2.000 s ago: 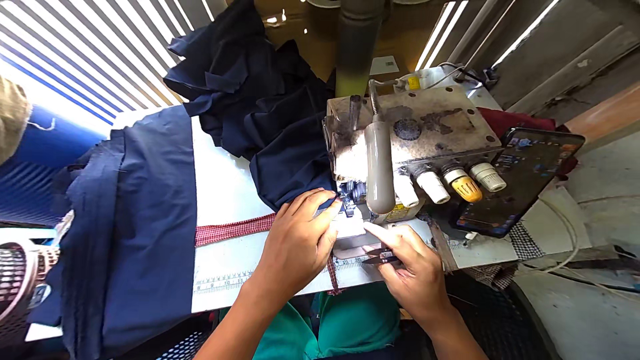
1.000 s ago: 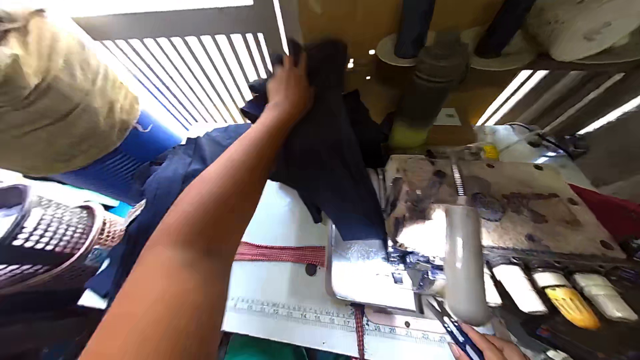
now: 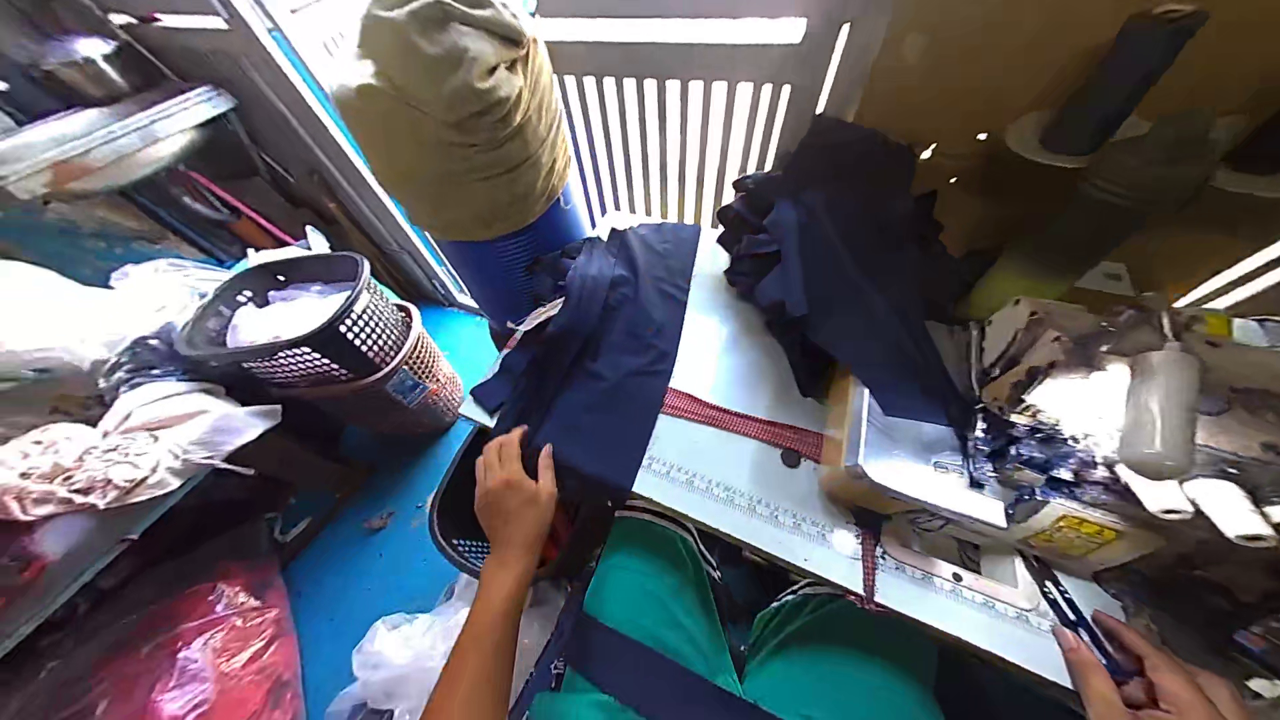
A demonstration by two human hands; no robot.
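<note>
My left hand (image 3: 515, 495) rests with spread fingers at the lower left edge of a stack of navy fabric (image 3: 625, 370), which hangs over the table's left end. At the lower right, my right hand (image 3: 1140, 665) holds dark thread snips (image 3: 1075, 620), their blades pointing toward the sewing machine (image 3: 1060, 400). A second heap of navy fabric (image 3: 850, 270) lies behind and left of the machine, its tip reaching the needle area. A red checked strip (image 3: 745, 425) runs across the white table (image 3: 740, 350) between the stack and the machine.
A measuring tape (image 3: 740, 495) lies along the table's front edge. Plastic baskets (image 3: 300, 330) stand on the blue floor at left. Under the table's left end is a black basket (image 3: 462, 520). A blue drum (image 3: 520, 260) with khaki cloth (image 3: 460, 110) stands behind. Thread cones stand at back right.
My left hand has left the dark fabric heap behind the machine and come down to the navy stack at left. The snips stay in my right hand. The view has swung left.
</note>
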